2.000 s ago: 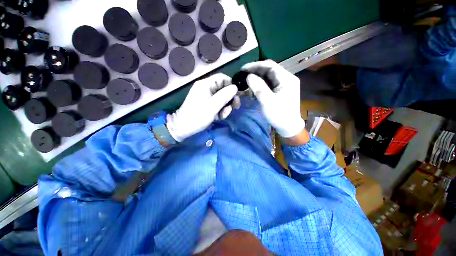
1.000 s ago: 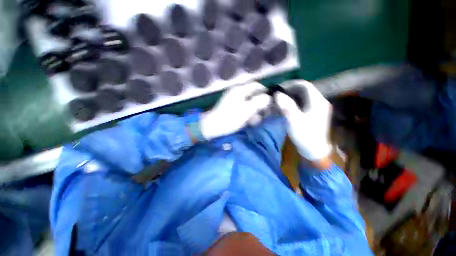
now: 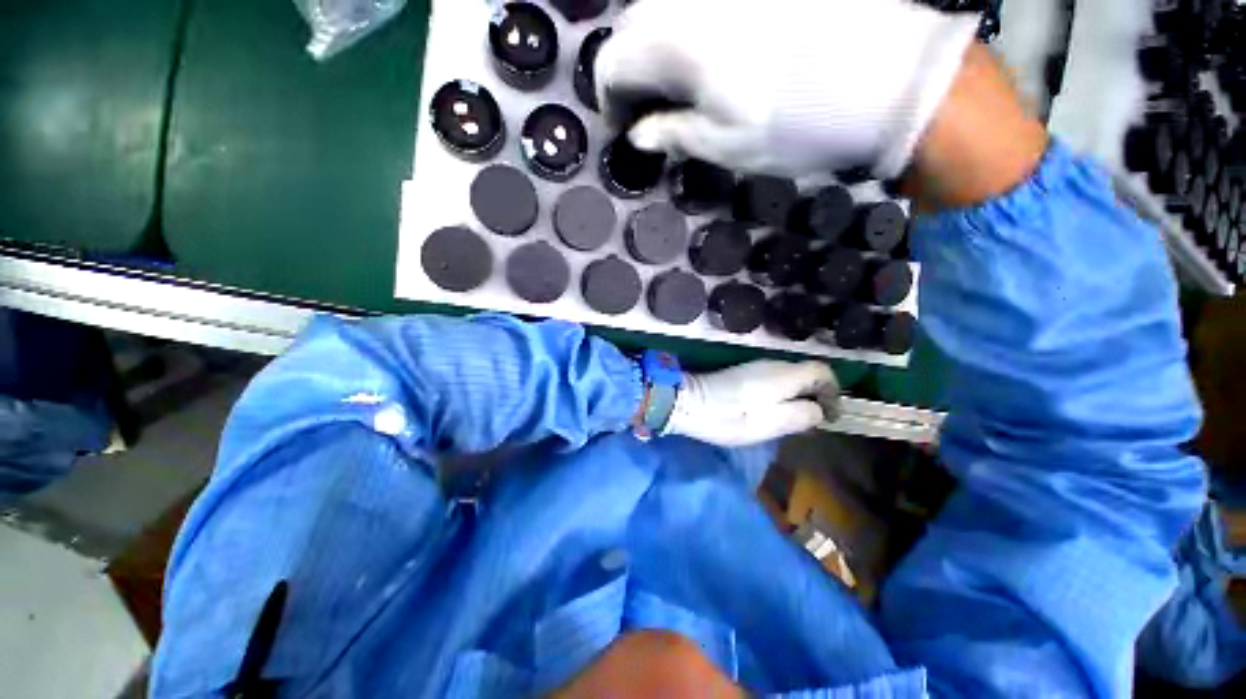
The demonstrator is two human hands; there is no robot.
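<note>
The white foam tray (image 3: 414, 246) holds rows of black cylindrical parts. Glossy lenses (image 3: 554, 141) with paired light reflections stand at its left and upper left. Matte-topped parts (image 3: 585, 216) stand in the near rows. My right hand (image 3: 786, 85), in a white glove, reaches over the tray with curled fingers among the glossy lenses; whether they grip one is hidden. My left hand (image 3: 756, 402), also gloved, is low at the bench's front edge with its fingers bent together. Its fingertips look dark, and I cannot tell whether it holds anything.
A clear plastic bag (image 3: 344, 19) lies on the green bench top (image 3: 294, 150) beyond the tray's left side. A metal rail (image 3: 137, 294) runs along the bench edge. Another tray of black parts (image 3: 1186, 219) is at the far right. Cartons (image 3: 817, 503) are on the floor.
The view has shifted left along the bench. My hands, together at a small black piece before, are now apart. My right hand has moved over the tray; my left stays by the edge.
</note>
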